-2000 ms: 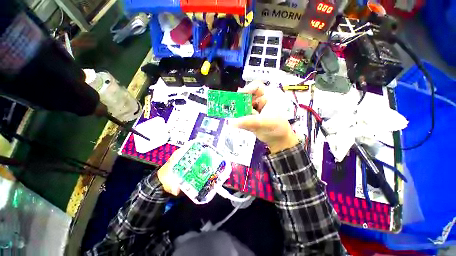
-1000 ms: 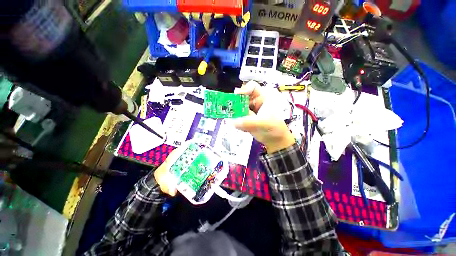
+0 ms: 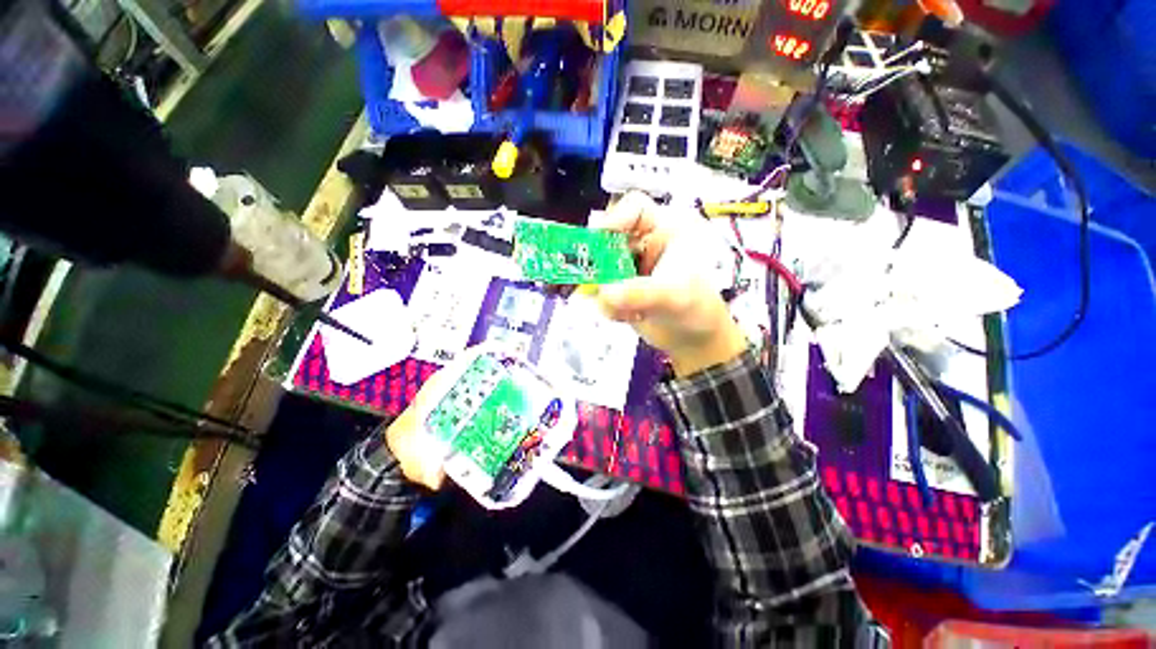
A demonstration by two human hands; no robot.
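My left hand (image 3: 416, 437) holds the open white housing shell (image 3: 513, 489) at its left side, near the bench's front edge. A green circuit board (image 3: 488, 412) sits in the shell, with thin coloured wires at its right edge. My right hand (image 3: 672, 282) holds a second green circuit board (image 3: 573, 252) by its right end, between thumb and fingers, raised above the papers and above the shell. A white power cord (image 3: 573, 484) runs from the shell down toward my lap. The white back cover (image 3: 366, 337) lies on the bench at left.
A large black screwdriver (image 3: 108, 178) hangs close at left, its shaft over the back cover. A white bottle (image 3: 269, 238) stands left. Blue bins (image 3: 475, 89), a white frame (image 3: 654, 121) and a red-digit meter (image 3: 799, 32) are behind. Dark-handled tools (image 3: 944, 418) lie right.
The second board in my right hand is tilted slightly more than before. The hanging screwdriver has swung right and then back left. Both hands keep their holds.
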